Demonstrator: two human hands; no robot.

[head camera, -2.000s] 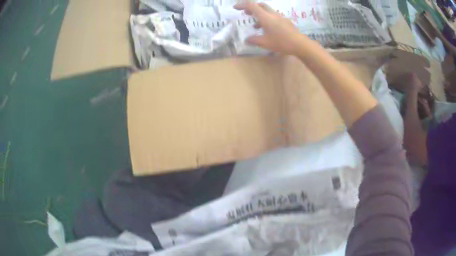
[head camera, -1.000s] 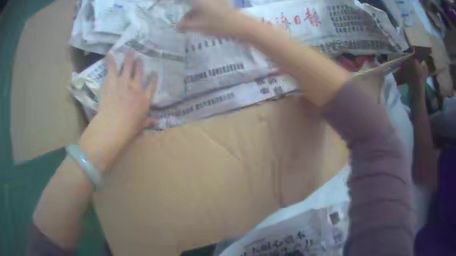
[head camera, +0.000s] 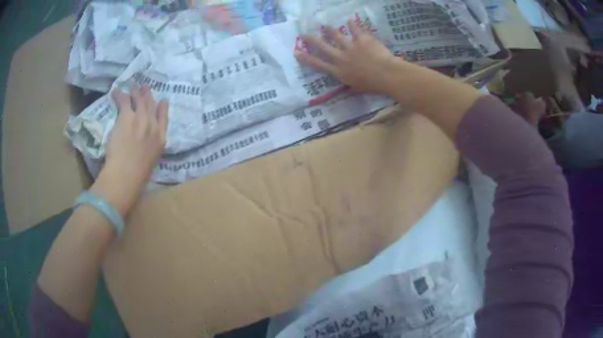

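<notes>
A newspaper-wrapped bundle (head camera: 231, 99) lies flat on top of the filled cardboard carton (head camera: 264, 231), with printed text and red characters on its face. My left hand (head camera: 137, 129) lies with spread fingers on the left end of the bundle. My right hand (head camera: 354, 59) lies palm down with spread fingers on the right part, over the red characters. Neither hand is closed on anything. The bundle's left end is crumpled. The carton's near flap hangs towards me, creased in the middle.
A side flap (head camera: 43, 125) sticks out at the left over the green floor. More newspaper bundles (head camera: 106, 39) fill the carton's far side. A newspaper sheet (head camera: 390, 304) lies on white material (head camera: 423, 231) at the lower right. Another person's hand (head camera: 529, 105) shows at the right.
My right hand has come down onto the bundle's right part. My left hand, absent in the oldest frame, stays on the left end. The view has shifted, and the near flap shows deeper creases.
</notes>
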